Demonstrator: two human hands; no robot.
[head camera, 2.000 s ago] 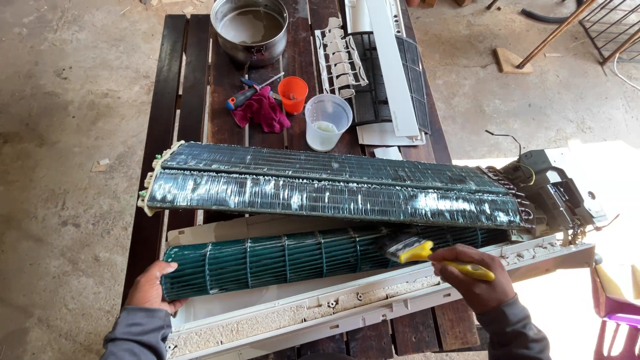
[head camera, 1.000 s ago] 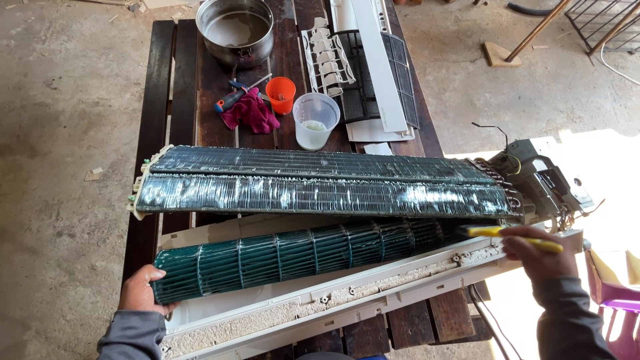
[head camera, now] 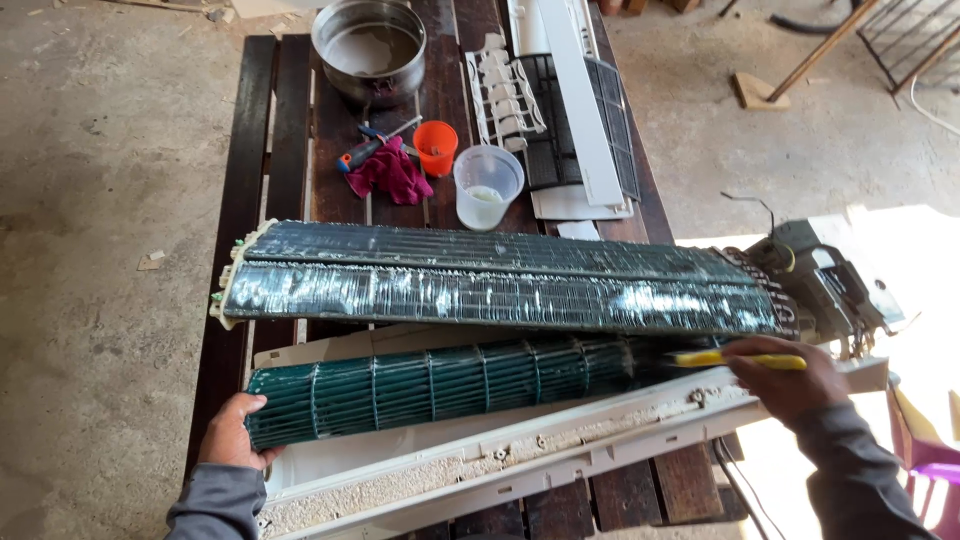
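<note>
My left hand (head camera: 238, 433) grips the left end of a green cross-flow fan wheel (head camera: 457, 380), which slants across the white plastic housing (head camera: 480, 469) of an air conditioner. In my right hand (head camera: 787, 375) is a paintbrush with a yellow handle (head camera: 705, 359); its dark bristles reach the right part of the fan wheel, where the view is dim and blurred. Behind the wheel lies the finned evaporator coil (head camera: 495, 281), with bent copper tubes at its right end. The wheel's right end is hidden under the coil.
On the slatted wooden table (head camera: 251, 172) stand a metal pot (head camera: 370, 56) of murky liquid, an orange cup (head camera: 435, 148) and a clear plastic container (head camera: 487, 184). Beside them lie a magenta cloth (head camera: 388, 172), a screwdriver (head camera: 367, 152), mesh filters (head camera: 551, 124) and a white panel (head camera: 581, 105).
The brush and my right hand first moved right along the fan wheel, then back a little to the left. My left hand has stayed on the wheel's left end.
</note>
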